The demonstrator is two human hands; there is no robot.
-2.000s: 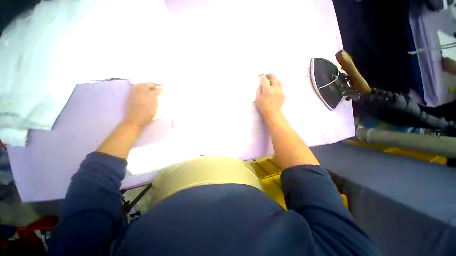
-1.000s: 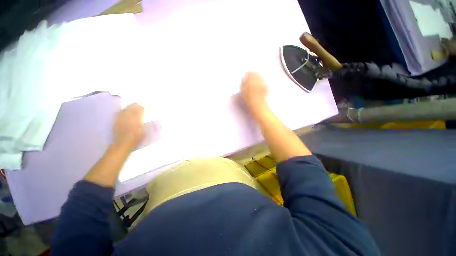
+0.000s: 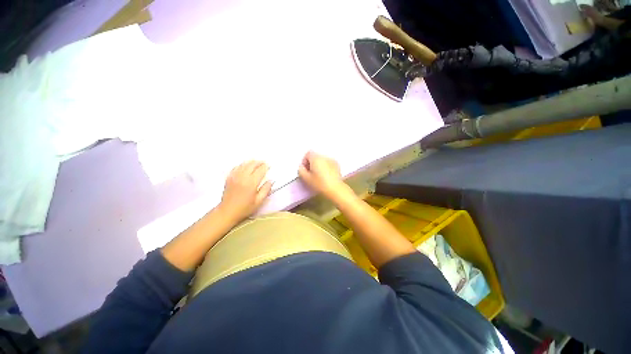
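Observation:
A bright, overexposed white cloth panel [image 3: 228,104] lies on the pale lilac table cover [image 3: 104,214]. Its near edge runs between my hands, close to the table's front edge. My left hand [image 3: 246,188] has its fingers on the cloth and its thumb at the near edge, pinching it. My right hand [image 3: 321,174] is curled on the same edge, a short gap to the right. The fingertips are partly lost in the glare. A narrow white piece [image 3: 169,225] lies left of my left hand, partly under my forearm.
A crumpled white pile [image 3: 28,148] lies at the left. A dark iron [image 3: 379,67] with a wooden handle stands at the right, its wrapped hose [image 3: 498,61] running right. A tan strip [image 3: 124,17] is at the far edge. A yellow crate [image 3: 477,256] sits below. A person's hand [image 3: 598,16] shows far right.
Both hands have moved closer together and towards the table's front edge; my left hand also moved right. The view has shifted, showing more of the crate. The iron is still untouched.

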